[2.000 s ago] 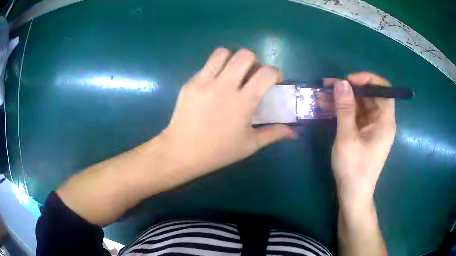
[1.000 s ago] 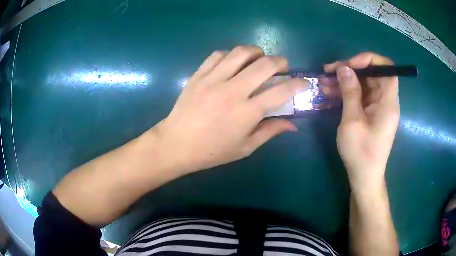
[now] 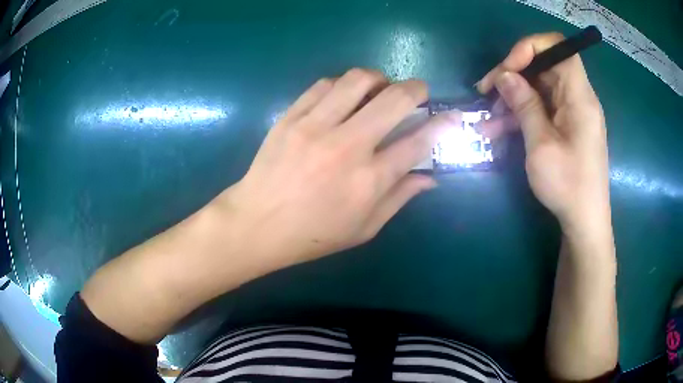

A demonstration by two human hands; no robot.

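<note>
A phone unit [image 3: 463, 146] lies on the glossy green bench in front of me. Its right half is circuitry that glares white; its left half is a plain pale rectangle, mostly under my left fingers. My left hand [image 3: 322, 153] holds the unit at its left end, with the thumb along the near edge and a finger reaching onto the circuitry. My right hand [image 3: 558, 127] holds a slim black tool [image 3: 563, 54] between thumb and fingers, its thick end up to the right. The tool's tip is not clear; a right fingertip is at the unit's right end.
The green bench surface [image 3: 150, 179] carries bright light reflections. A worn pale strip [image 3: 614, 30] curves across the far right corner. My striped top is at the bottom edge. A dark item with pink lettering is cut off at the lower right edge.
My right hand has moved up and slightly right, and the black tool has tilted from nearly level to steeper. A left finger has come down over the circuitry, which glares more strongly.
</note>
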